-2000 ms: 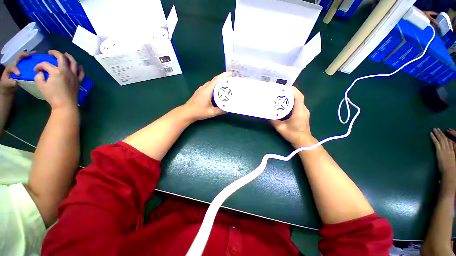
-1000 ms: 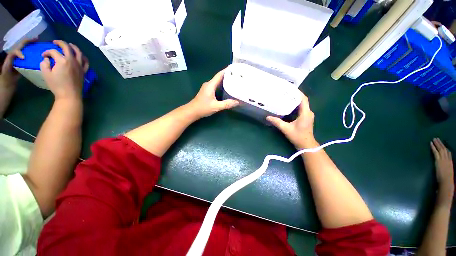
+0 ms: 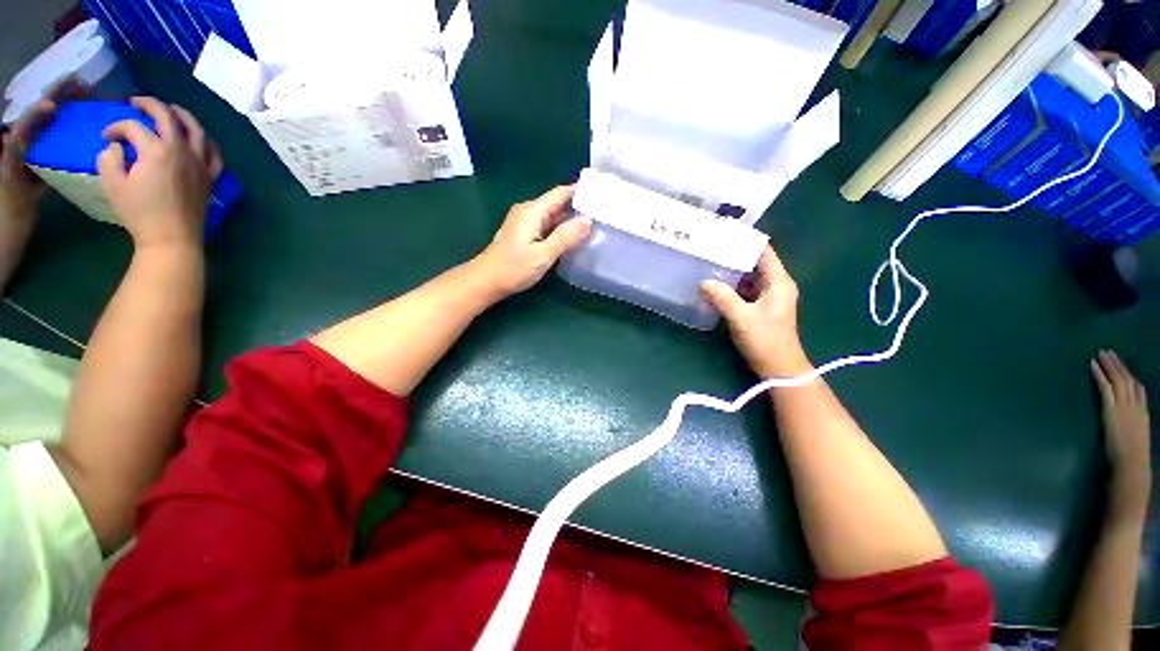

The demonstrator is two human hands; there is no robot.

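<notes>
I hold an oblong unit (image 3: 655, 254) with a white top edge and a translucent greyish lower body, its long side turned toward me. Small dark marks show on its white edge. My left hand (image 3: 532, 242) grips its left end and my right hand (image 3: 761, 315) grips its right end. Just behind it an open retail box (image 3: 693, 108) stands on the table, its white lid up and side flaps spread. The unit hides part of the box's printed front.
Another open box (image 3: 363, 140) with white contents stands at upper left. A worker's hands (image 3: 153, 172) hold a blue-topped box at far left. A white cable (image 3: 611, 464) crosses the view. Blue boxes (image 3: 1056, 153) and pale rails (image 3: 967, 102) are at upper right. A person's hand (image 3: 1122, 407) rests at far right.
The unit has tipped from showing its broad white face with round marks to showing its long side and translucent body. Both hands still hold its ends, thumbs now on the near side.
</notes>
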